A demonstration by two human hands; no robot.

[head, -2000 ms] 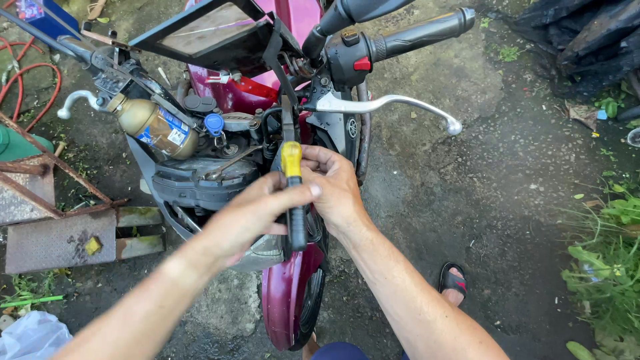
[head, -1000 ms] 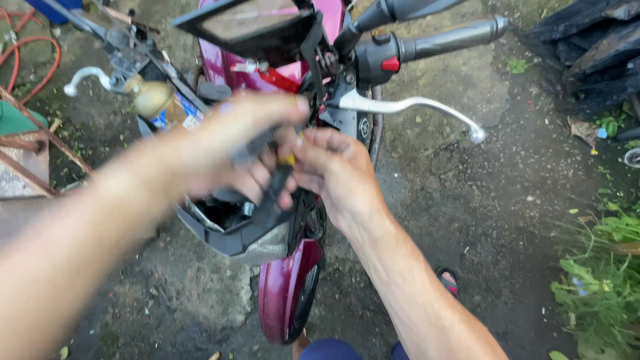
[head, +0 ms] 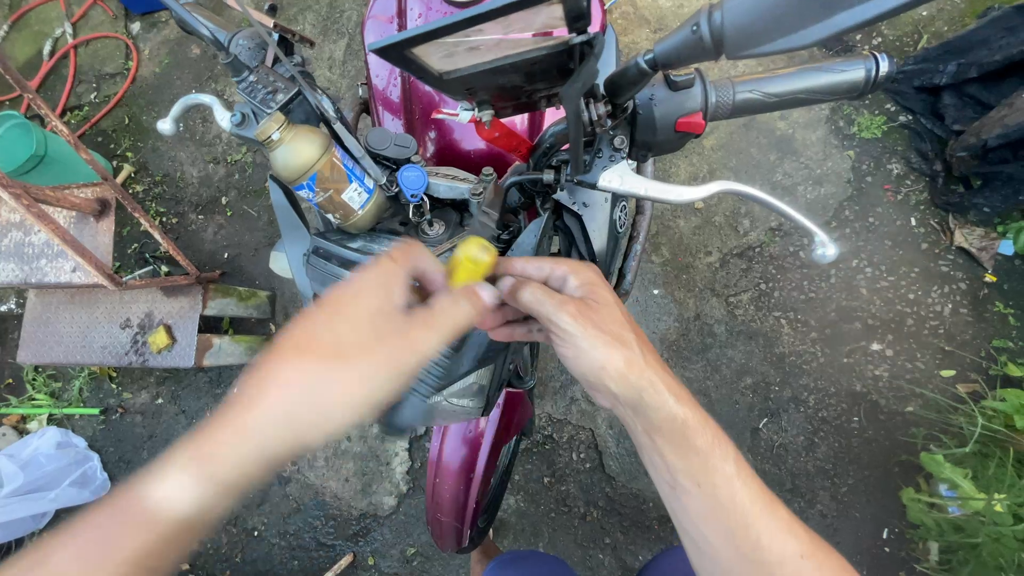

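Above the headlight fairing of a magenta motorcycle (head: 476, 480), my two hands meet. My left hand (head: 360, 328), blurred, grips a tool with a yellow handle end (head: 472, 261); its lower part is hidden or blurred. Touching it from the right is my right hand (head: 564, 324), thumb and fingers pinched together; whether something small lies between them cannot be told. Just beyond sit the ignition with a key on a blue tag (head: 413, 183) and the handlebar clamp. The silver brake lever (head: 720, 192) extends to the right of my right hand.
A brown bottle (head: 328, 172) rests beside the handlebar's left part. Above hangs a black-framed mirror or screen (head: 488, 56). Rusty metal frame (head: 96, 248), a green container (head: 48, 152) and a red hose (head: 132, 72) lie left. Black sheeting (head: 960, 120) and plants (head: 972, 464) are right.
The yellow-handled tool stood lengthwise between my hands two seconds ago; now its yellow end tilts toward the camera. My left hand has moved back down and left from over the handlebar area.
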